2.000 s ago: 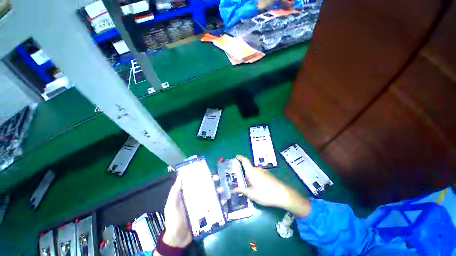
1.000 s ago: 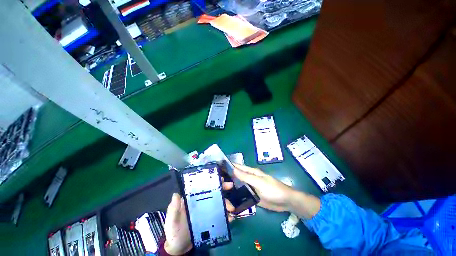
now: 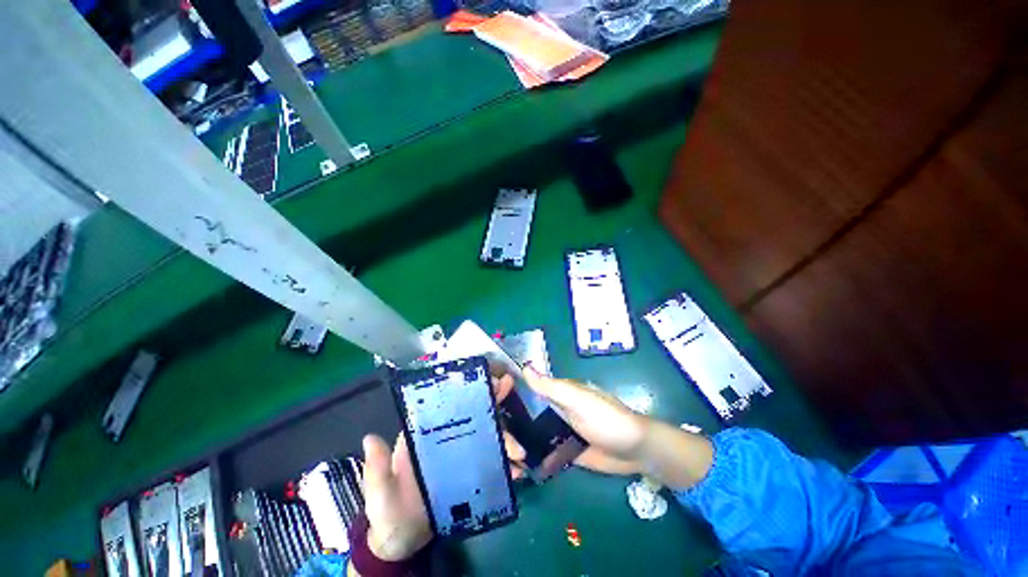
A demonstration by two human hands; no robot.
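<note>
My left hand (image 3: 392,496) holds a mid-frame unit (image 3: 457,451), silver-white back up with a black border, upright in view at the centre. My right hand (image 3: 597,428) is just right of it, holding a glossy black screen assembly (image 3: 541,434). A pale sheet or film (image 3: 479,352) sticks out above the black part; which part it belongs to is unclear. The left hand's fingertips show between the two parts. Another silver part (image 3: 528,349) shows partly behind the right hand.
Units lie singly on the green surface (image 3: 395,271), including one at right (image 3: 708,355). A black tray (image 3: 321,423) with stacked parts is at lower left. A white post (image 3: 259,254) crosses the left. A crumpled white wipe (image 3: 646,499) lies near the right forearm. A brown panel (image 3: 868,225) stands at right.
Since the first frame, the right hand's part has gone from dark metallic to glossy black, with a pale sheet above it. Both hands have moved little in the last second.
</note>
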